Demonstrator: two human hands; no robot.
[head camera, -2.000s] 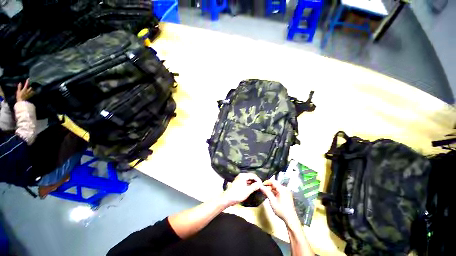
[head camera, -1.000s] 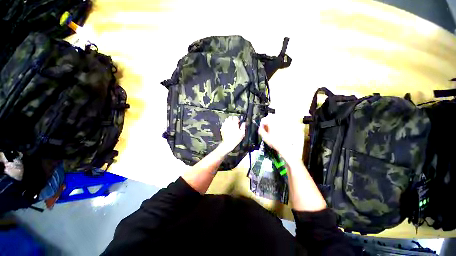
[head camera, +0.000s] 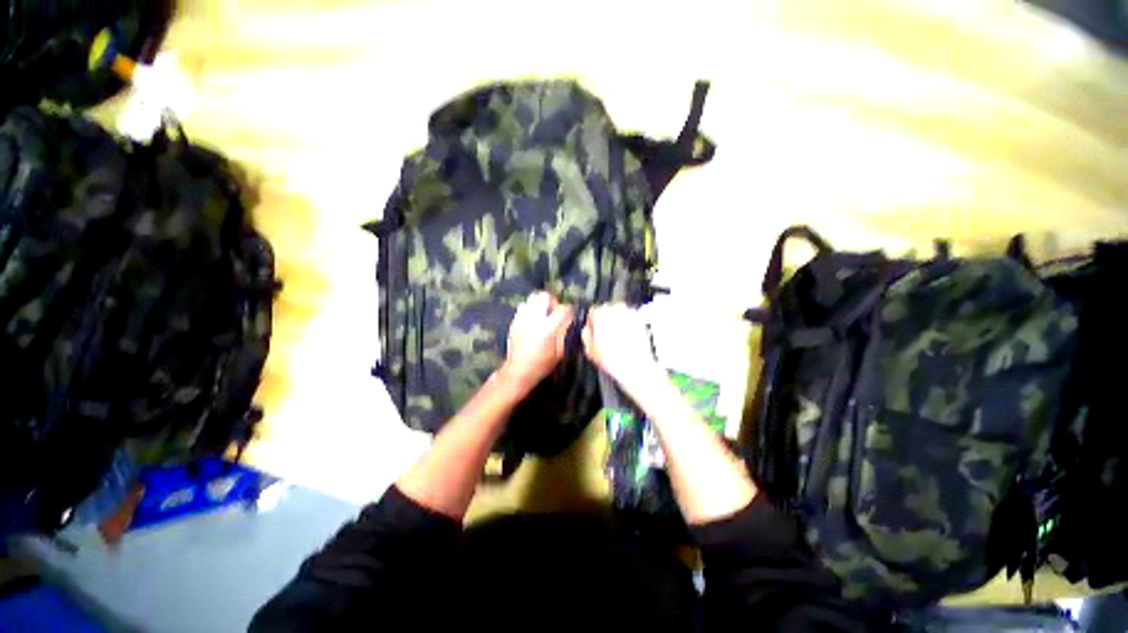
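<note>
A camouflage backpack (head camera: 495, 235) lies front side up on the pale yellow tabletop (head camera: 324, 247), a strap sticking out at its upper right. My left hand (head camera: 539, 339) and my right hand (head camera: 616, 341) are close together over the bag's lower right side, fingers curled at the zip area. What the fingertips pinch is too small and blurred to tell. The green-marked tag pile (head camera: 695, 393) lies right of the bag, partly under my right forearm.
Dark camouflage bags (head camera: 118, 284) stand at the left, with a yellow-handled tool (head camera: 105, 52) behind them. Another camouflage backpack (head camera: 965, 396) lies at the right beside more dark bags. A blue stool (head camera: 198, 490) is below the table at the lower left.
Both hands moved from the bag's bottom end up to its right side, and have since come closer together. The view has tilted down and closer to the bag.
</note>
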